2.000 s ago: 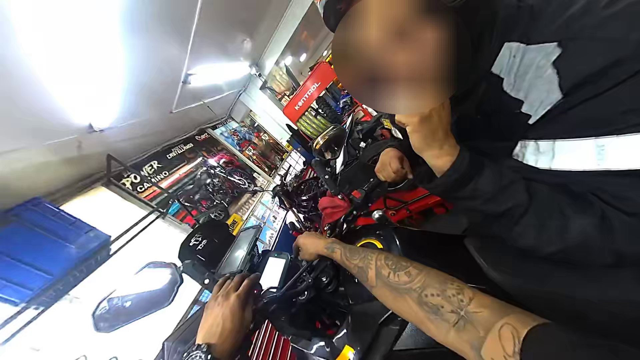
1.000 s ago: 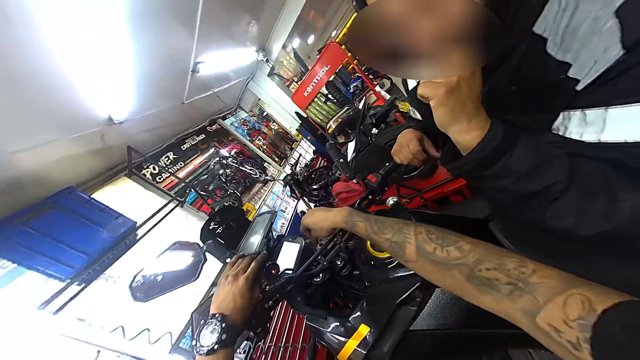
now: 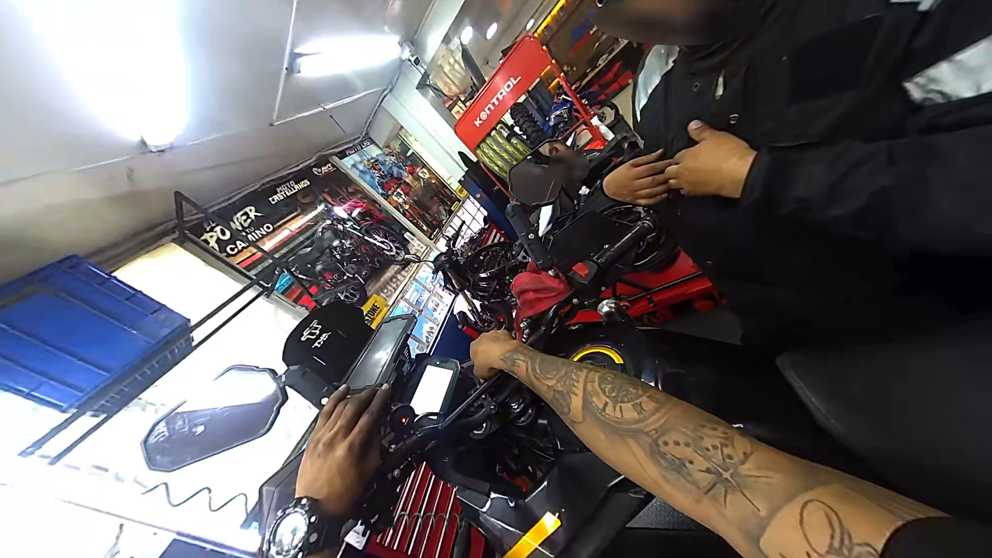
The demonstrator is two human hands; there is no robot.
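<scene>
The view is tilted, with a black motorcycle in front of me. My left hand (image 3: 341, 449), a watch on its wrist, lies over the handlebar area, fingers at the lower edge of a dark rectangular screen device (image 3: 380, 355). Whether it grips anything is unclear. My right hand (image 3: 491, 353), at the end of a tattooed forearm, is curled near the front of the bike; what is inside it is hidden. Between the hands sits a device with a bright white screen (image 3: 434, 387). A red cloth (image 3: 539, 293) hangs on the handlebar beyond my right hand.
A person in dark clothes stands at the right, both hands (image 3: 674, 170) close together beside the motorcycle. A mirror (image 3: 215, 418) juts out left, near a black cap (image 3: 327, 335). Farther off are a blue crate (image 3: 85, 333), a red display rack (image 3: 504, 93) and other motorcycles.
The other person's raised hand has come down from the face to beside their other hand. My hands stay around the same parts of the motorcycle.
</scene>
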